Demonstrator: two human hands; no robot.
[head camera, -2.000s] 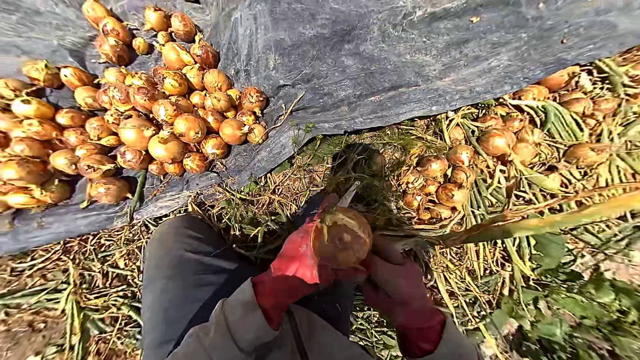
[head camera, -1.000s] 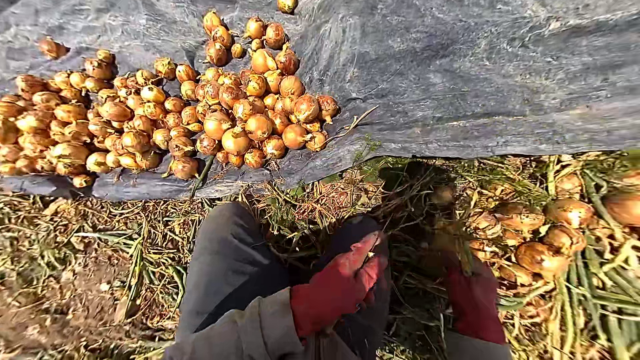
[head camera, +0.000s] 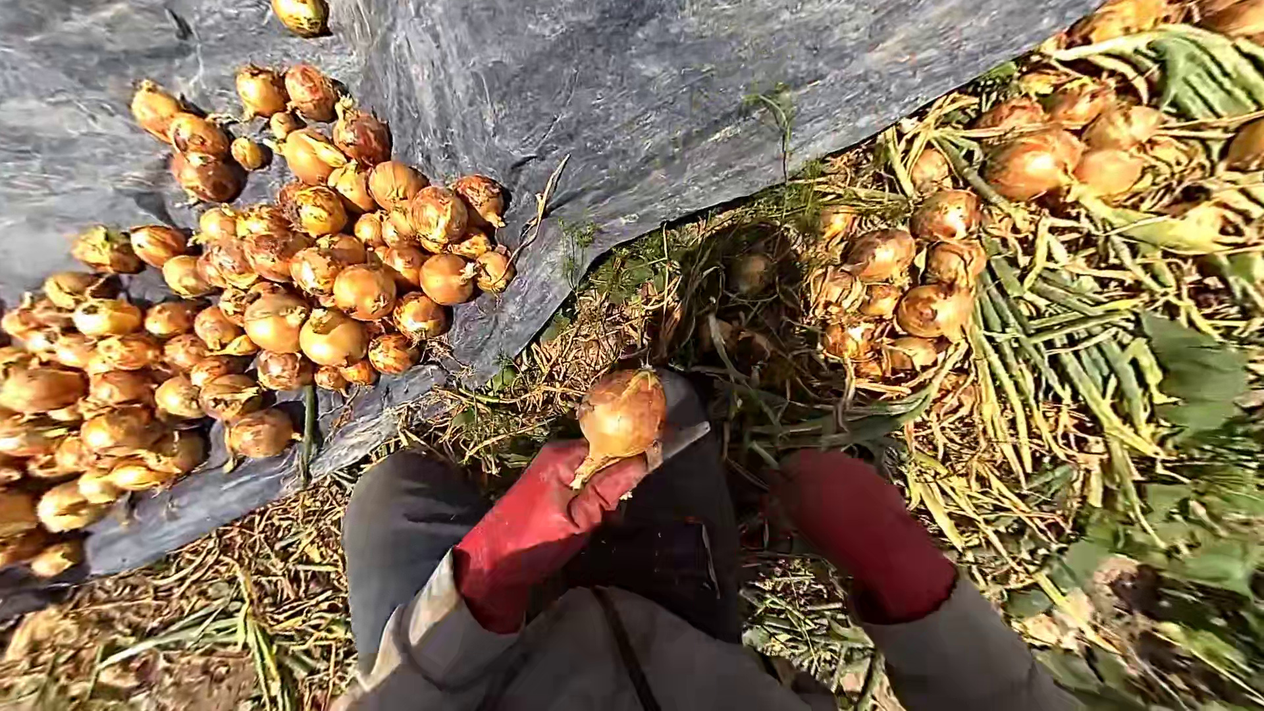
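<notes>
My left hand, in a red glove, is closed around the lower part of an onion, whose trimmed neck points down to the left. A knife blade sticks out to the right just beside that onion, over my right knee; its handle is hidden. My right hand, also red-gloved, is low at the right of my knees, its fingers in shadow, so what they hold is not visible. Above it, a cluster of onions with long leaves lies on the ground.
A large pile of topped onions covers the left part of a grey plastic sheet. More onions with green and dry leaves lie at the upper right. Dry stalks cover the soil by my legs; broad green leaves are at the right edge.
Two seconds ago both hands were together at an onion with long leaves. One second ago they were apart. Now an onion shows in my left hand. The view has shifted.
</notes>
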